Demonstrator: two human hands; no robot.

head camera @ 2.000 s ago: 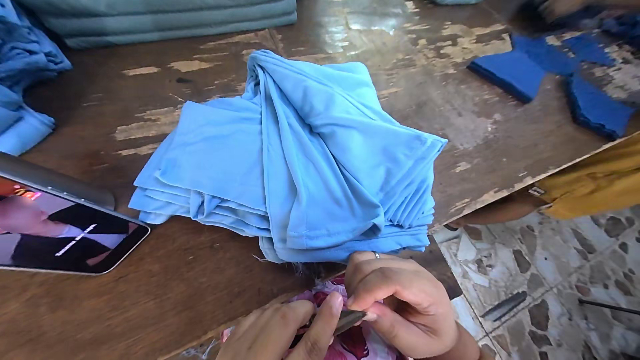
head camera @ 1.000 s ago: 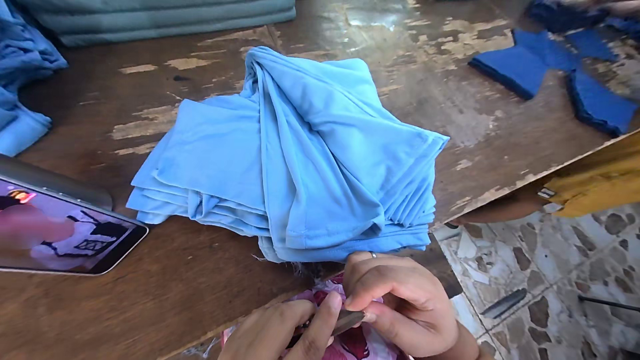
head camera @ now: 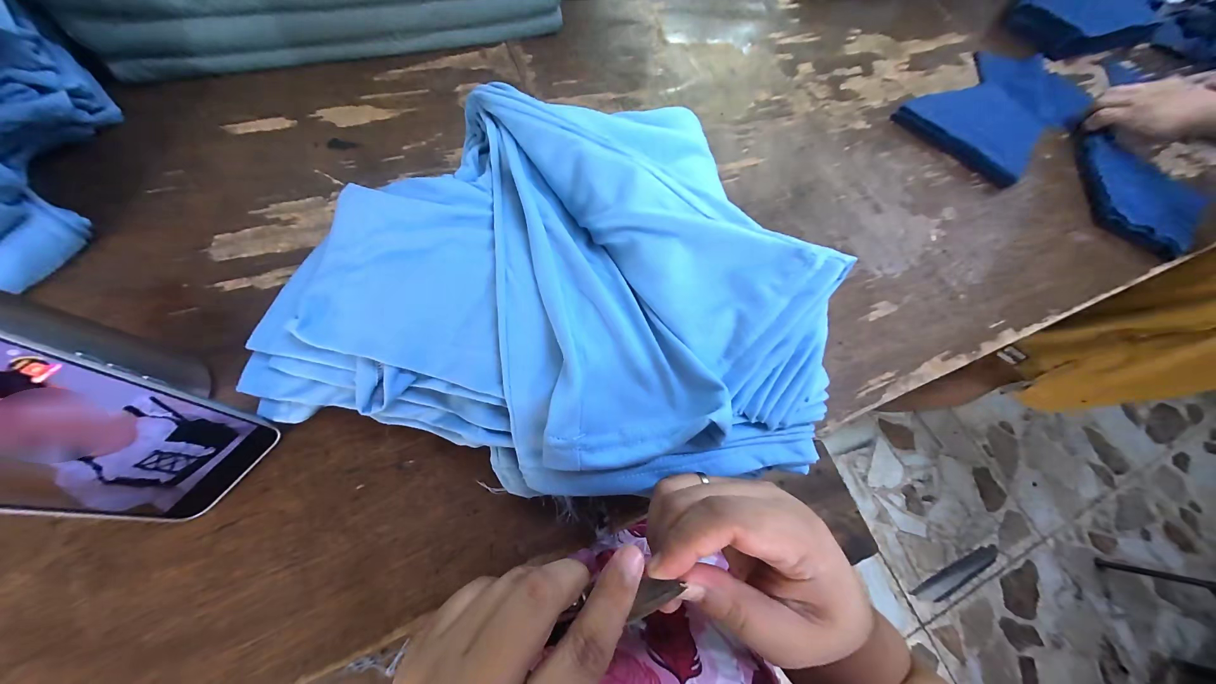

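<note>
Near the bottom of the head view my left hand has its fingers closed around a small dark metal tool, whose kind I cannot tell. My right hand, with a ring on one finger, pinches at the tool's tip between thumb and forefinger. Pink and red patterned cloth lies beneath both hands. Just beyond them, a stack of light blue fabric garments rests on the worn wooden table, its near edge close to my right hand. What the right fingertips pinch is too small to tell.
A phone with a lit screen leans against a grey object at left. Blue cloth and folded grey-green fabric lie behind. Dark blue cut pieces lie at right under another person's hand. Mustard cloth hangs beside the table.
The other person's hand has come in over the dark blue pieces at right, and more dark blue fabric shows behind them. My hands have barely moved.
</note>
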